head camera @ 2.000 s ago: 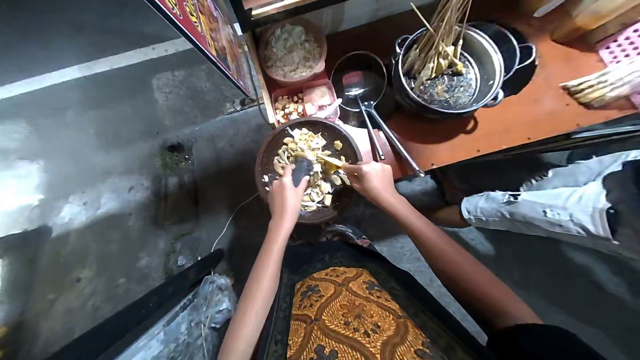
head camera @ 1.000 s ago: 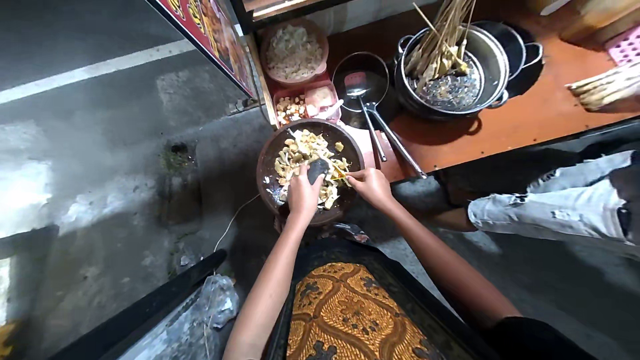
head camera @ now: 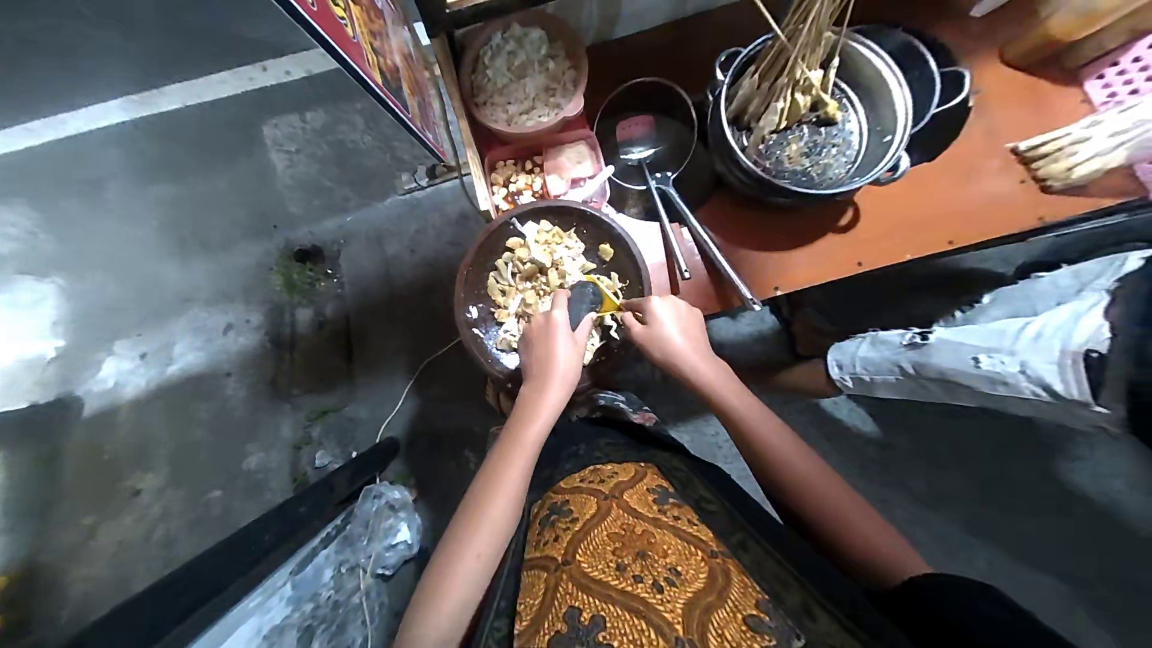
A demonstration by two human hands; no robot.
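A wide dark stone mortar (head camera: 474, 270) holds chopped pale food (head camera: 531, 270), shredded and in chunks. My left hand (head camera: 551, 346) grips a dark stone pestle (head camera: 585, 301) over the lower right part of the food. Just to its right, my right hand (head camera: 668, 331) is closed on a yellow spoon or spatula (head camera: 609, 295), whose head lies against the pestle. The handle of the yellow utensil is mostly hidden by the fingers.
Behind the mortar stand a pink bowl of shredded vegetable (head camera: 525, 76) and a pink divided container (head camera: 589, 139). A pan (head camera: 646, 85) with a spatula (head camera: 670, 234) and a pot of skewers (head camera: 810, 184) stand on the orange table (head camera: 900, 225). A person's leg in torn jeans (head camera: 972, 364) is at right.
The pestle and my left hand have shifted right and toward my body compared with two seconds ago. The yellow utensil has come close beside the pestle.
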